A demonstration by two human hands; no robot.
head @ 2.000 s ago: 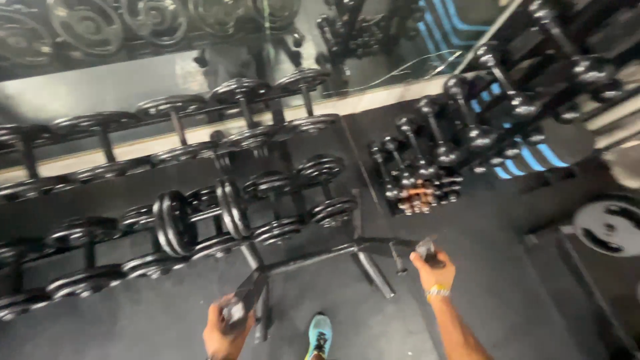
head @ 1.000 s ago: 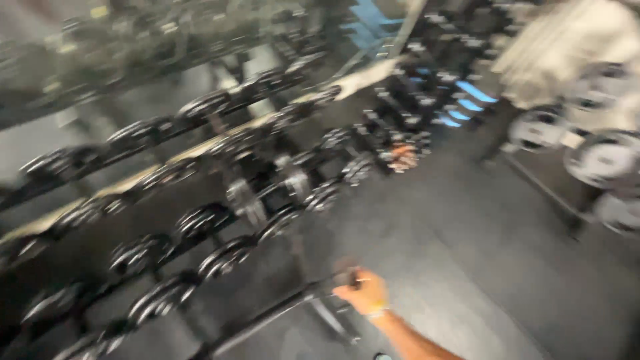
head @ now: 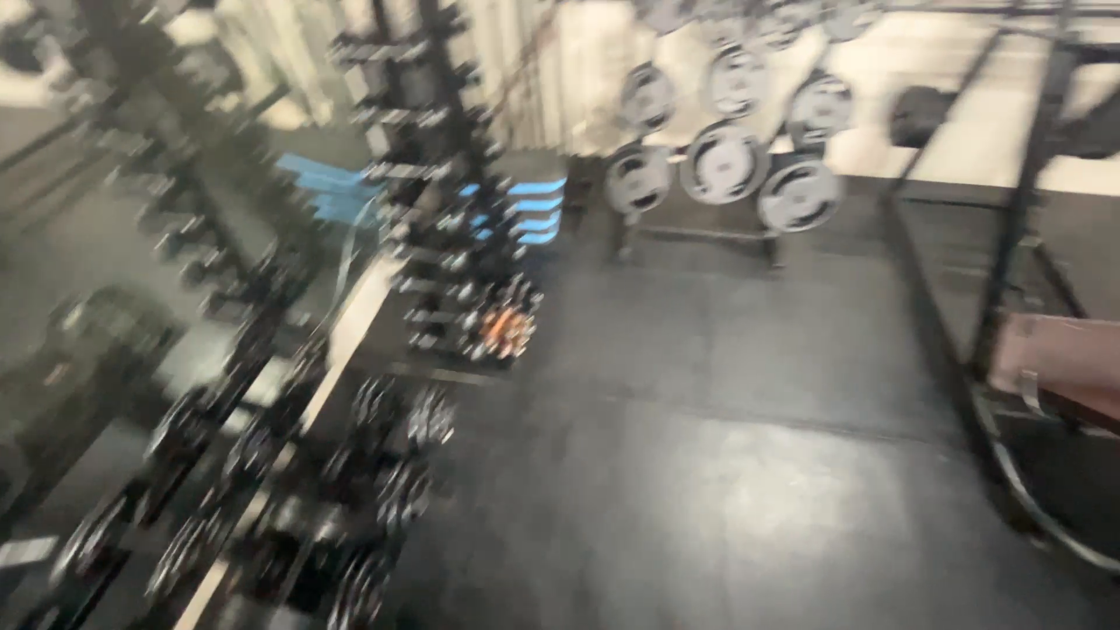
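Observation:
Neither my left hand nor my right hand is in the head view now, so what they hold is hidden. The frame is blurred. Large round-headed dumbbells [head: 402, 494] line a low rack at the lower left. Beyond them stands an upright rack of small dumbbells [head: 420, 171], with orange-coloured small dumbbells [head: 506, 331] at its foot. Grey weight plates [head: 724, 163] hang on a plate rack against the far wall.
Dark rubber flooring [head: 744, 490] runs through the middle. At the right stands a black metal frame [head: 1006, 227] with a reddish-brown padded bench [head: 1059, 359]. A mirror [head: 96, 350] covers the left wall. Blue stepped shapes [head: 535, 210] show behind the small dumbbells.
The view has swung far to the right. Both hands, seen earlier on the ends of a dark metal frame, have left the picture, first the left, then the right.

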